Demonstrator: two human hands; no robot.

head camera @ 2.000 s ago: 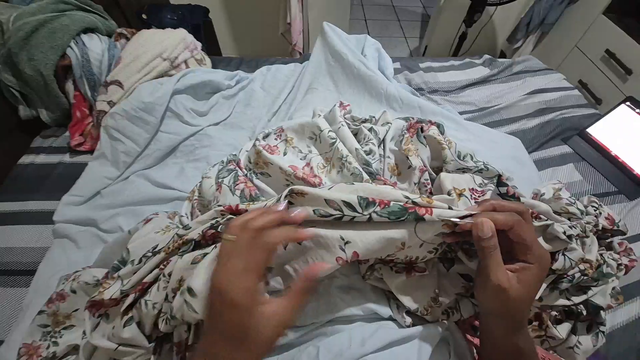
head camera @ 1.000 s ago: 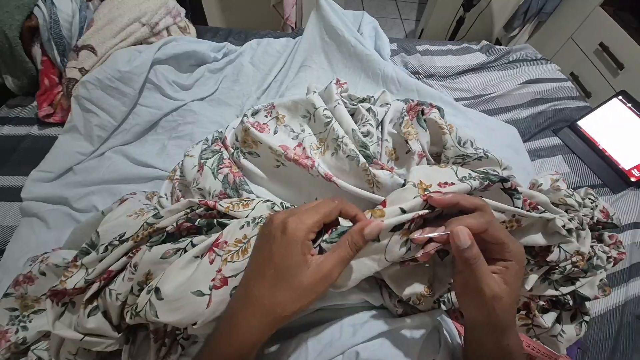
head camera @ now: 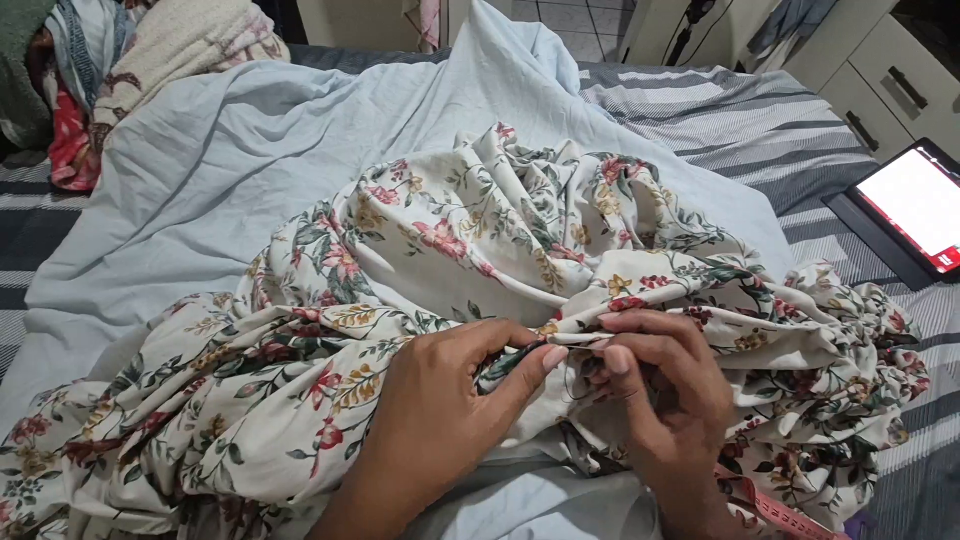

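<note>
A white fabric with red, yellow and green floral print (head camera: 442,277) lies bunched across the middle of the view. My left hand (head camera: 457,405) pinches a folded edge of it between thumb and fingers. Close to its right, my right hand (head camera: 667,382) holds a thin sewing needle (head camera: 581,346) between thumb and forefinger, its tip near the fold at my left thumb. A dark thread (head camera: 568,386) loops below the needle. Part of the fabric is hidden beneath both hands.
A light blue sheet (head camera: 247,165) lies under the fabric on a bed with a striped grey cover (head camera: 720,112). A tablet (head camera: 911,202) in a dark case lies at right. Folded textiles (head camera: 180,52) are piled at upper left. A pink measuring tape (head camera: 780,514) is at lower right.
My left hand, spread and blurred over the fabric two seconds ago, has moved right and closed on the folded edge beside my right hand.
</note>
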